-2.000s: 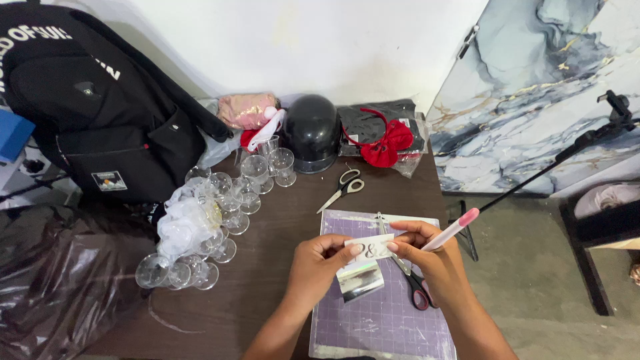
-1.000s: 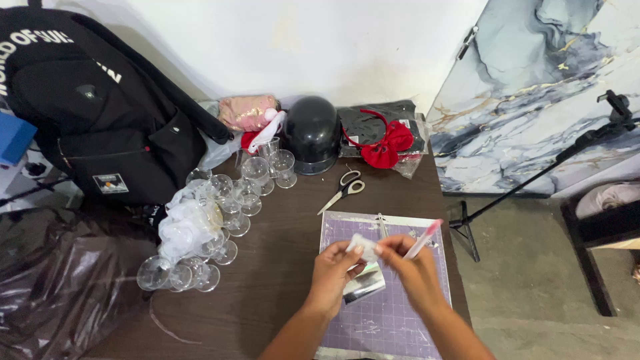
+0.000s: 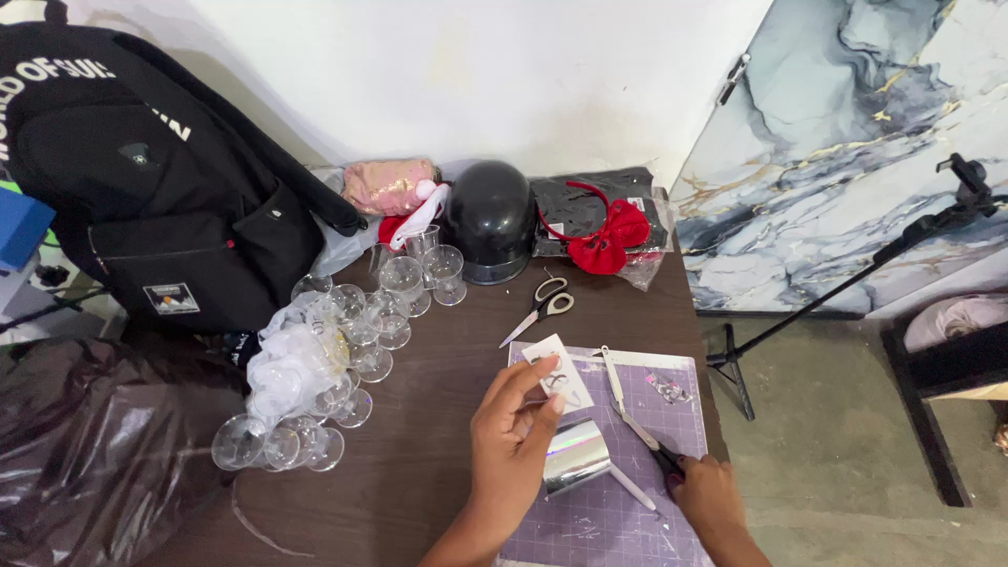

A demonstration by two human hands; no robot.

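Between its thumb and fingers my left hand (image 3: 516,437) holds a small white card (image 3: 561,376) with dark lettering, tilted above a purple gridded cutting mat (image 3: 567,524). Just below it, a curled piece of shiny silver film (image 3: 580,457) lies on the mat. My right hand (image 3: 709,492) is on the dark handles of a pair of scissors (image 3: 665,461), whose blades point up and left. A white pen-like tool (image 3: 634,487) rests beside the film. Another slim white tool (image 3: 612,374) lies near the mat's top edge, and silvery scraps (image 3: 668,388) are at its upper right.
Black-and-beige scissors (image 3: 543,307) lie above the mat. Several stemmed clear glasses (image 3: 370,362) stand to the left around a white plastic bag (image 3: 295,354). Behind are a black helmet (image 3: 488,220), a red bow headband (image 3: 610,236) and a black backpack (image 3: 157,173). A black stand (image 3: 835,295) is at the right.
My right hand has left the white card and moved down to the scissors; the white card stays in my left hand. The pen-like tool, earlier in my right hand, now lies on the mat.
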